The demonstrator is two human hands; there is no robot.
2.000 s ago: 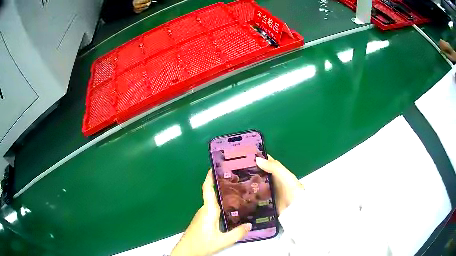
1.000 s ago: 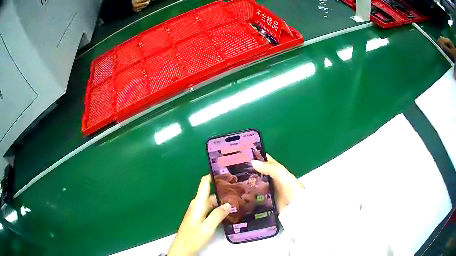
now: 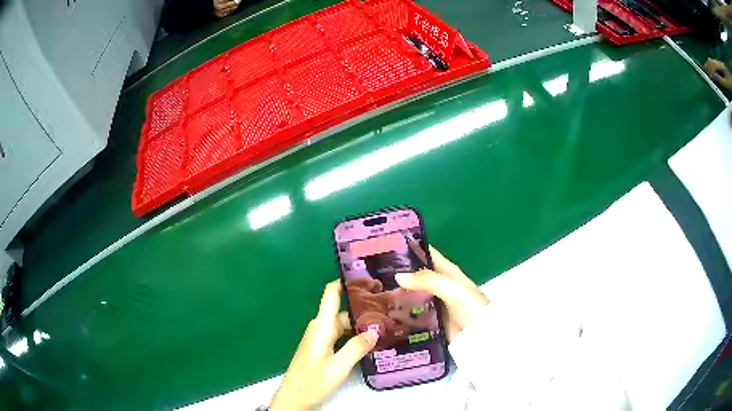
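A dark-edged smartphone (image 3: 385, 313) with a lit pink-purple screen is held upright near the bottom middle of the view, over the near edge of the belt. My left hand (image 3: 321, 349) holds its left side, with the thumb on the lower left of the screen. My right hand (image 3: 449, 293) holds its right side, with the thumb over the middle of the screen. Both hands are bare. The fingers behind the phone are hidden.
A green glossy belt (image 3: 201, 297) runs across. A red mesh tray (image 3: 273, 88) with few dark parts lies beyond it; another red tray (image 3: 634, 28) is at upper right. White sheets (image 3: 610, 297) cover the near edge. Other people's hands (image 3: 225, 7) show at top left and far right.
The picture on the phone screen has shifted. My left thumb has moved from the phone's lower edge up onto the screen, and my right thumb has moved slightly down and left.
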